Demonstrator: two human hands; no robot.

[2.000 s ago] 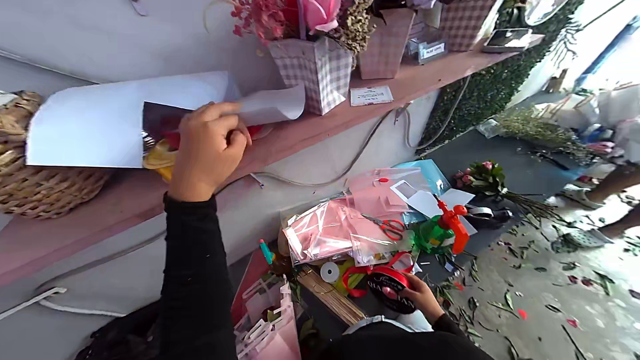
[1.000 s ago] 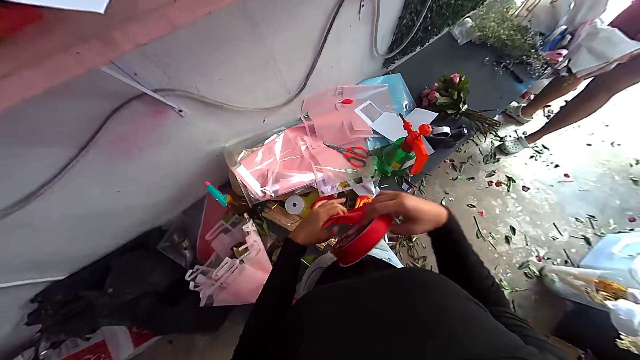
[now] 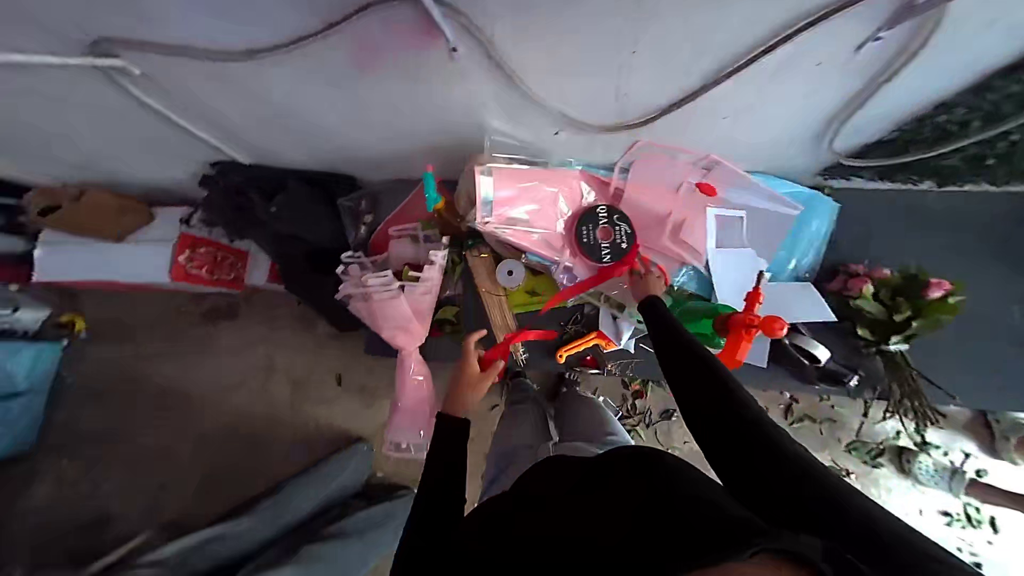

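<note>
My left hand (image 3: pixel 472 380) grips a piece of red ribbon (image 3: pixel 528 336), its end pointing right above my knees. A black-faced spool of red ribbon (image 3: pixel 606 234) lies on pink wrapping sheets (image 3: pixel 532 200), with a loose red tail running down and left. Just below and right of the spool, my right hand (image 3: pixel 648 282) is at red loops that look like scissor handles; whether its fingers are closed on them is unclear. An orange-handled tool (image 3: pixel 586 344) lies between the hands. Right of them stands a green spray bottle with a red-orange head (image 3: pixel 744 324).
A pink-wrapped bundle (image 3: pixel 412 360) sits left of my left hand. Wooden sticks (image 3: pixel 492 292) and a small white roll (image 3: pixel 510 274) lie on the dark work surface. Pink roses (image 3: pixel 896 304) are at the right. Black cloth (image 3: pixel 280 224) lies left, and leaves litter the floor.
One second ago both hands were together at the red ribbon spool; now it lies on the pink sheets and the hands are apart. The view has swung left.
</note>
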